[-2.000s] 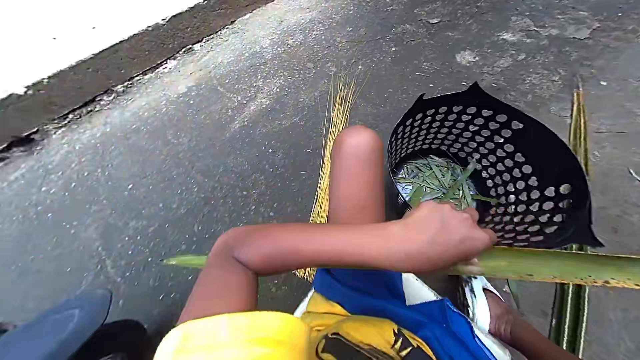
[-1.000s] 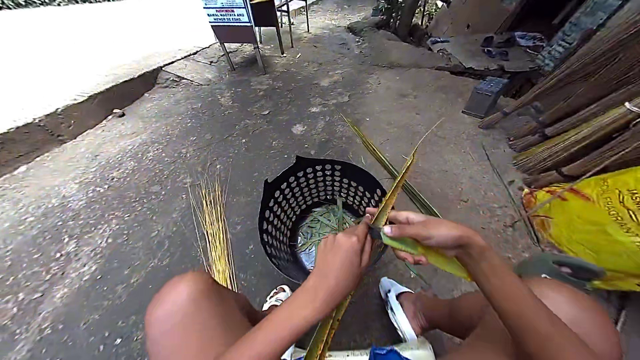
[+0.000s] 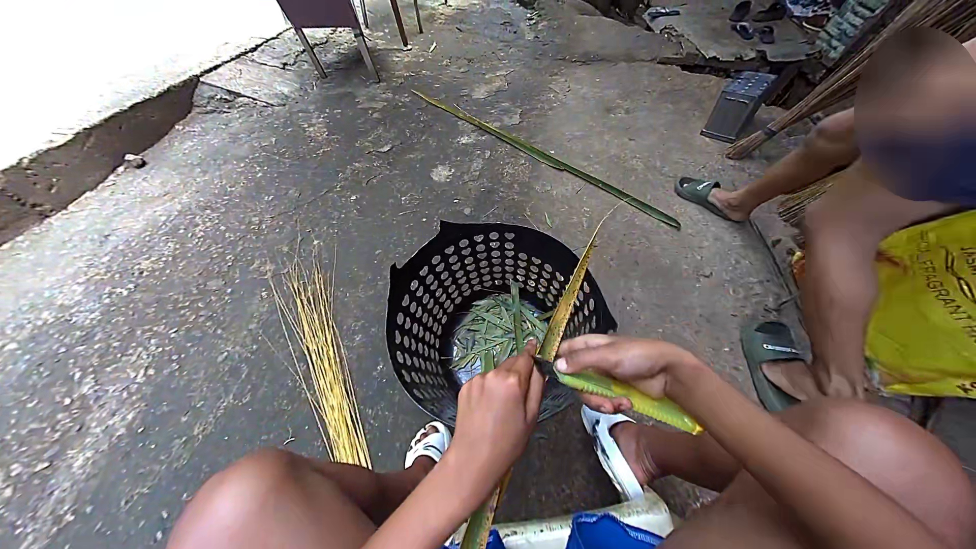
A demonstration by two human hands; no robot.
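My left hand [image 3: 499, 400] grips a long palm leaflet [image 3: 568, 301], green below and yellow-brown toward its tip, over the near rim of a black perforated plastic basket [image 3: 419, 305]. In my right hand [image 3: 621, 366] is a knife with a green-yellow handle [image 3: 648, 404]; its short dark blade touches the leaflet beside my left fingers. Cut green leaf strips [image 3: 496, 332] lie in the basket. Left of the basket, a bundle of thin yellow leaf ribs [image 3: 328, 366] rests on the pavement.
A long green leaflet [image 3: 549, 160] lies beyond the basket. At the right sit a person in green slippers [image 3: 774, 362] and a yellow sack [image 3: 926, 305]. A dark box-like object [image 3: 738, 105] stands behind, near stick bundles [image 3: 839, 84]. Sign legs [image 3: 366, 53] stand at the back.
A second person's legs have come into view at the right. The view has swung widely since two seconds ago. Both hands remain at the leaflet since one second ago.
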